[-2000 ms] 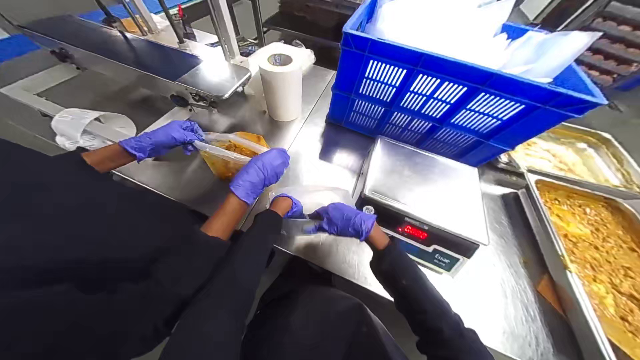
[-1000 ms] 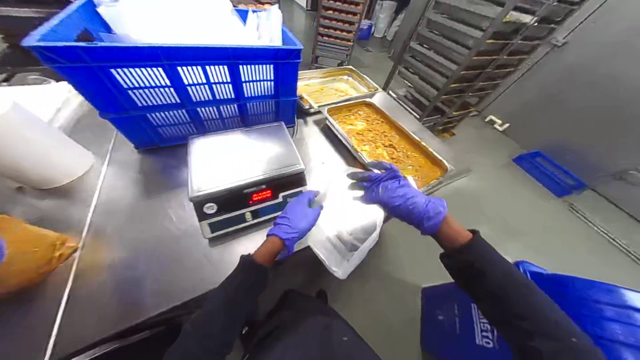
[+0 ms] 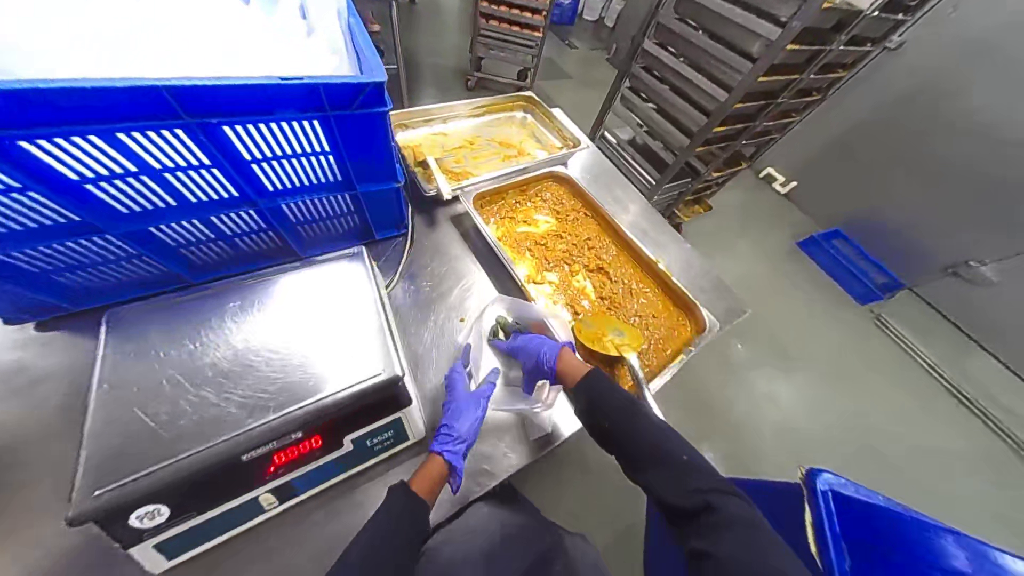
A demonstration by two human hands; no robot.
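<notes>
My left hand [image 3: 466, 404], in a purple glove, is spread against the near left side of a clear plastic container [image 3: 512, 392] and holds nothing that I can see. Inside the container is my right hand [image 3: 528, 352], gloved too, its fingertips dark and closed on something too hidden to name. Just right of it a steel ladle [image 3: 610, 334], coated in sauce, rests in a deep steel tray of curry [image 3: 588, 264]. To the left stands a weighing scale [image 3: 240, 344] with a bare platform and a lit red display.
A blue perforated plastic crate [image 3: 192, 160] with white contents is behind the scale. Farther back lies a second steel tray [image 3: 488, 144] with sauce remains and a utensil. Tray racks [image 3: 696, 88] stand beyond the steel table. Blue bins [image 3: 896, 528] are at lower right.
The view has swung right and nearer the trays; the other person's gloved hands are out of frame. My right hand has moved into the container, which stood at the table edge one second ago.
</notes>
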